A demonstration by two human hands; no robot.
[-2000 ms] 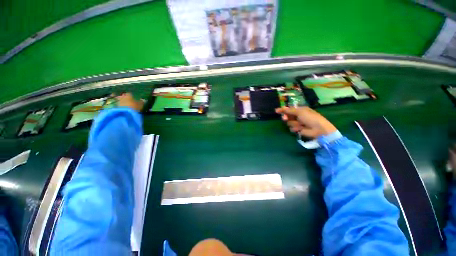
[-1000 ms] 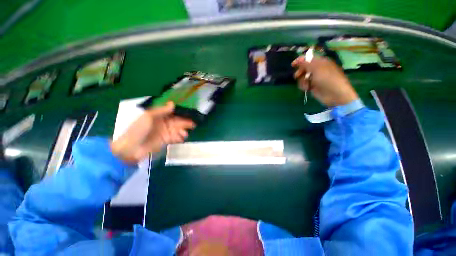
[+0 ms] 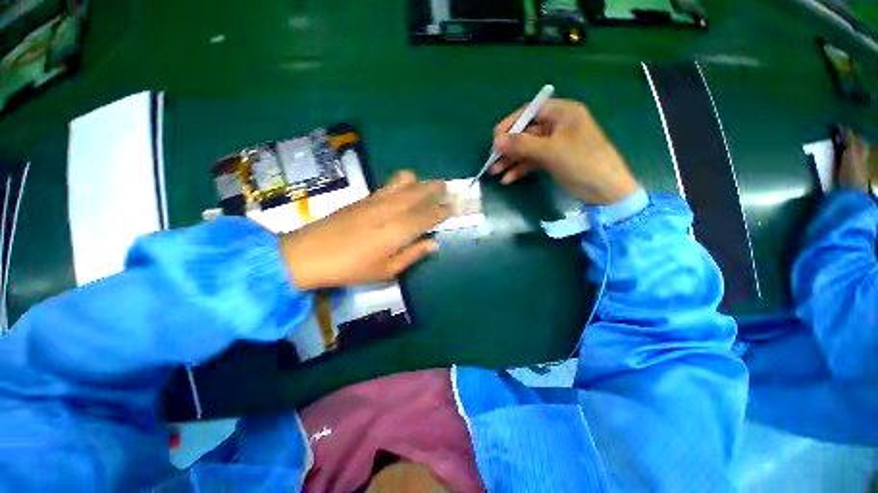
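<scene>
An opened tablet unit [image 3: 332, 183] lies tilted on the green mat, its electronics end away from me, with an orange ribbon [image 3: 323, 318] down its silver-white inside. My left hand [image 3: 371, 231] lies across the unit, palm down, thumb apart, fingertips over the left part of a short whitish sticker strip [image 3: 466, 204] to the right of the unit. My right hand [image 3: 558, 149] holds white tweezers [image 3: 525, 123] like a pen. Their tip is at the strip's upper edge; whether it grips a piece cannot be told. My left hand hides part of the unit and strip.
A white liner sheet [image 3: 114, 193] lies left of the unit. A long black strip sheet [image 3: 708, 164] lies at right. Other open units [image 3: 481, 21] lie along the far edge. Another person's hand [image 3: 852, 162] and blue sleeve are at the right edge.
The tablet unit has come nearer, is turned, and now lies beside the strip. My left hand has moved over it to the strip. My right hand has brought the tweezers from a far unit to the strip.
</scene>
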